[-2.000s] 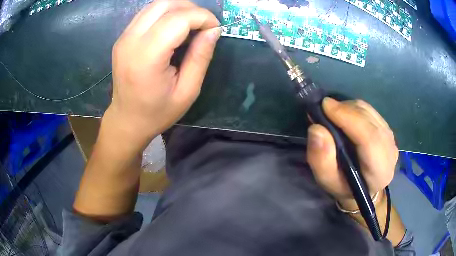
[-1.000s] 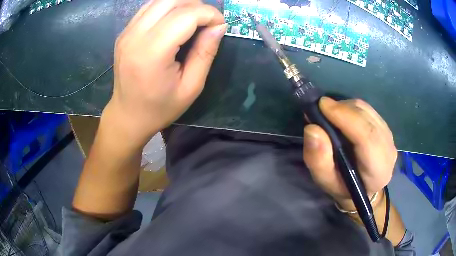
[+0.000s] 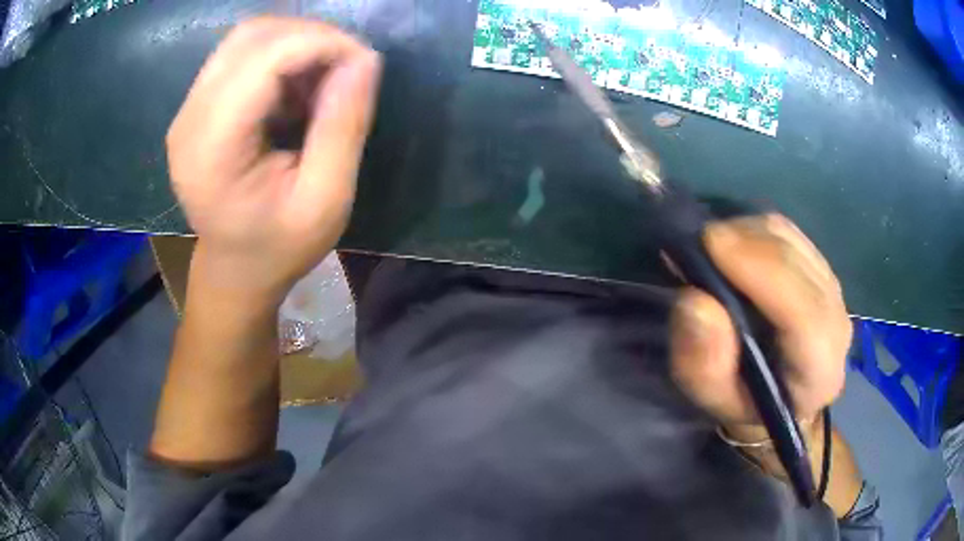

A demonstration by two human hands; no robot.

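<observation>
A green PCB panel (image 3: 634, 74) lies on the dark green bench near its far side. My right hand (image 3: 766, 317) is shut on the black handle of a soldering iron (image 3: 729, 306); the iron points up-left, its tip over the panel's left part. Whether the tip touches is unclear. My left hand (image 3: 270, 148) is blurred, left of the panel and apart from it, with thumb and index finger pinched. A faint thin solder wire (image 3: 79, 213) curves over the bench towards this hand; its end at the fingertips cannot be made out.
More green panels (image 3: 830, 40) lie at the far right, and another (image 3: 100, 8) at the far left. A pale fleck (image 3: 667, 119) lies below the panel. The bench's near edge (image 3: 476, 264) crosses the view. Blue plastic (image 3: 898, 370) and a cardboard box (image 3: 317, 378) are below it.
My left hand has moved left and slightly down, away from the panel, and the wire's curve has shifted. My right hand has moved slightly right; the iron's tip is still over the panel.
</observation>
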